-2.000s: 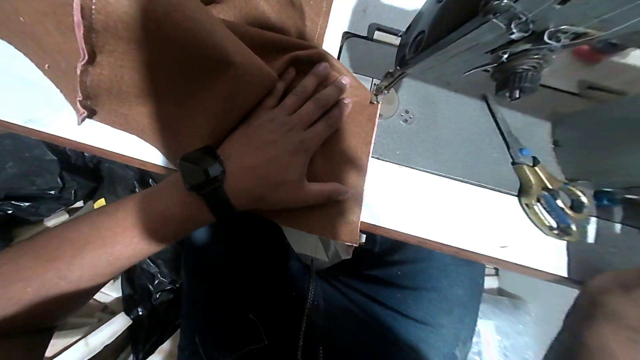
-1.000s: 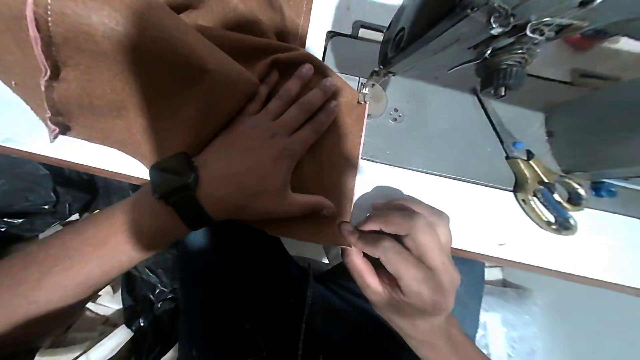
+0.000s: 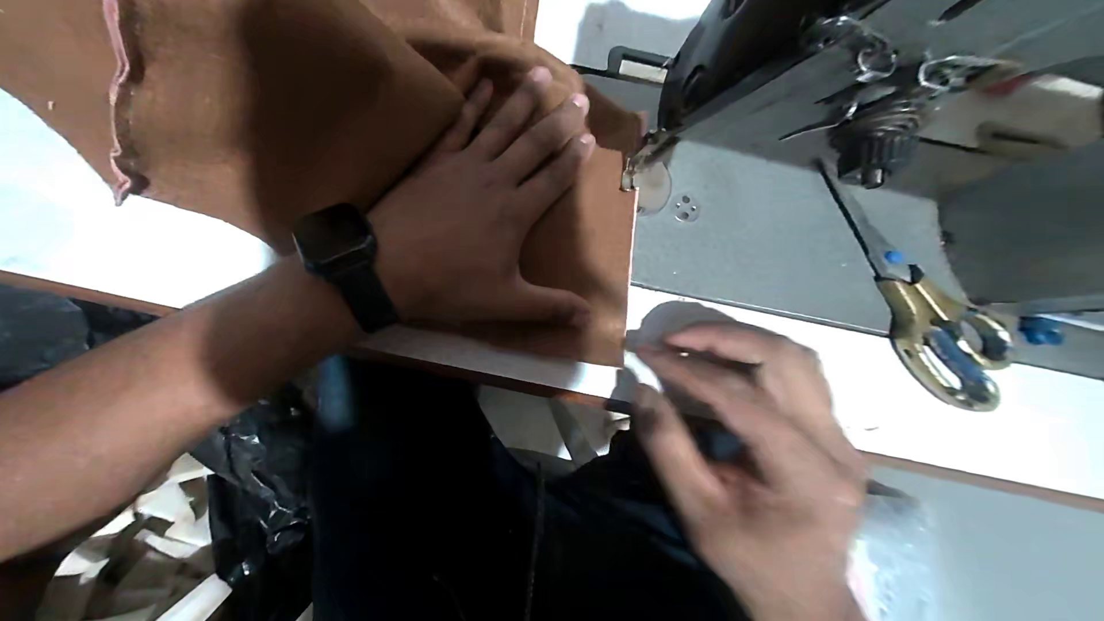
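Brown fabric (image 3: 207,112) lies over the table and reaches the presser foot (image 3: 630,172) of a sewing machine (image 3: 733,69), its right edge running from the foot toward the table's front. My left hand (image 3: 492,216), with a black watch on the wrist, rests flat on the fabric, fingers spread and holding nothing. Close to the fabric's lower right corner is my right hand (image 3: 759,431), blurred, thumb and fingers apart; no object shows between them. A pinkish seam edge (image 3: 116,103) runs along the fabric at the upper left.
Gold-handled scissors (image 3: 940,345) lie at the right, blades on the machine bed (image 3: 733,250), handles over the white tabletop (image 3: 1035,423). Below the table edge, black plastic bags (image 3: 259,483) and pale scraps (image 3: 172,517) are at the lower left. My legs are under the edge.
My right hand, at the frame's edge two seconds ago, came to the fabric corner and pinched it; its fingers are now off the corner. My left hand stays on the fabric.
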